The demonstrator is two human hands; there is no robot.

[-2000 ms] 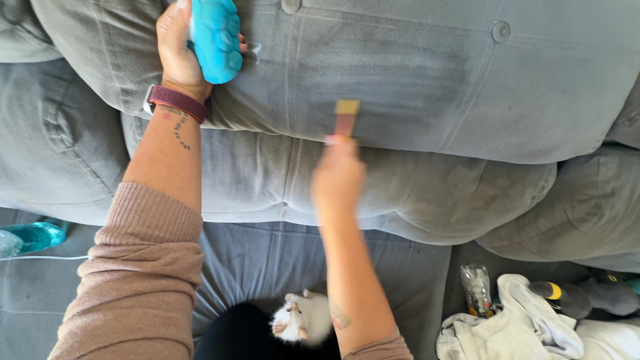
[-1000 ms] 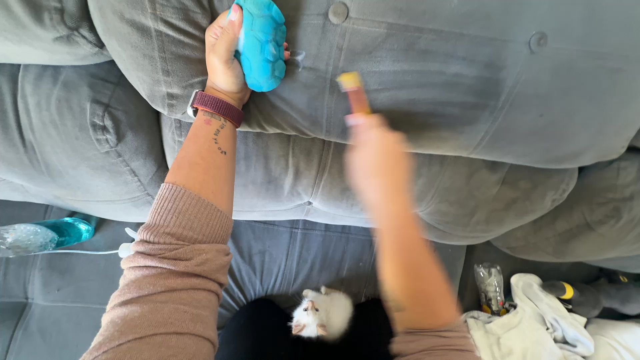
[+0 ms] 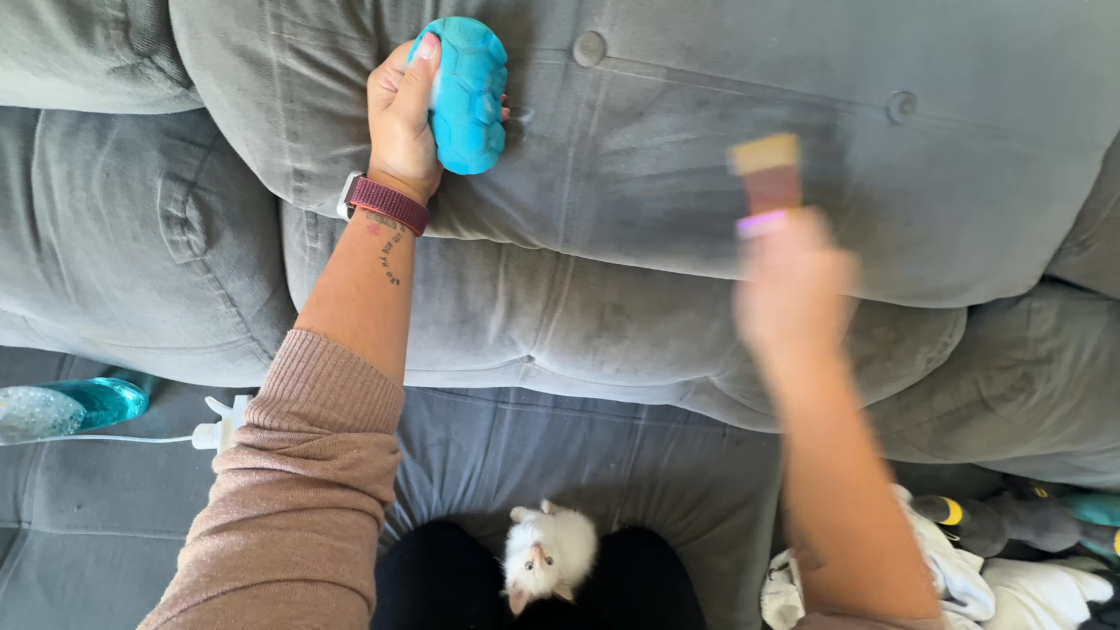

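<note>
My left hand (image 3: 407, 122) grips a bumpy blue sponge (image 3: 470, 96) and rests against the upper back cushion of a grey fabric sofa (image 3: 665, 131). Farther right, my right hand (image 3: 792, 289) is blurred by motion and closed around a brush (image 3: 770, 175) with a yellowish end and a reddish band. The brush end lies over the same cushion; whether it touches the fabric cannot be told. The cushion has buttons and seams, with darker patches between the two hands.
A white kitten (image 3: 549, 556) sits between my knees. At the left lies a clear bottle of blue liquid (image 3: 79, 407), near a white spray nozzle (image 3: 219, 424) and a thin tube. White cloths (image 3: 962, 577) and a grey item with yellow bands (image 3: 1015, 521) lie at the lower right.
My right hand has moved right along the cushion with the brush. My left hand still grips the blue sponge. The view has shifted somewhat to the left.
</note>
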